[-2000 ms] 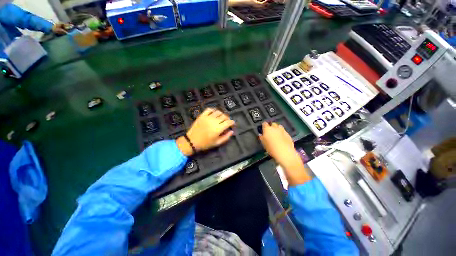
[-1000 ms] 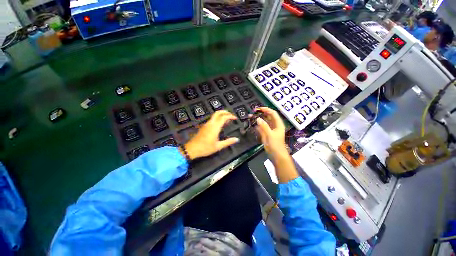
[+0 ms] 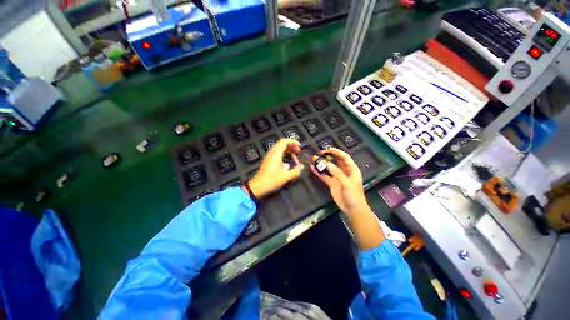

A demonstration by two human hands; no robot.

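The black parts tray (image 3: 294,203) lies on the green bench in front of me, with dark square cases in many pockets. My right hand (image 3: 342,181) holds a small dark square unit (image 3: 323,164) with a pale and yellowish face, above the tray's right part. My left hand (image 3: 278,169) is just left of it over the tray, fingers curled; whether it holds something small is hard to tell. The white parts tray (image 3: 459,103) behind to the right holds rows of dark squares.
The dispensing machine (image 3: 437,219) stands at right with an orange fixture block (image 3: 500,192) on its bed. A metal post (image 3: 353,47) rises behind the black tray. A small bottle (image 3: 391,67) stands at the white tray's corner. Loose parts (image 3: 111,159) lie on the mat at left.
My right hand has come up from the tray's right pockets and now shows the unit's pale face. My left hand has closed in beside it, fingers more curled. The camera view has shifted.
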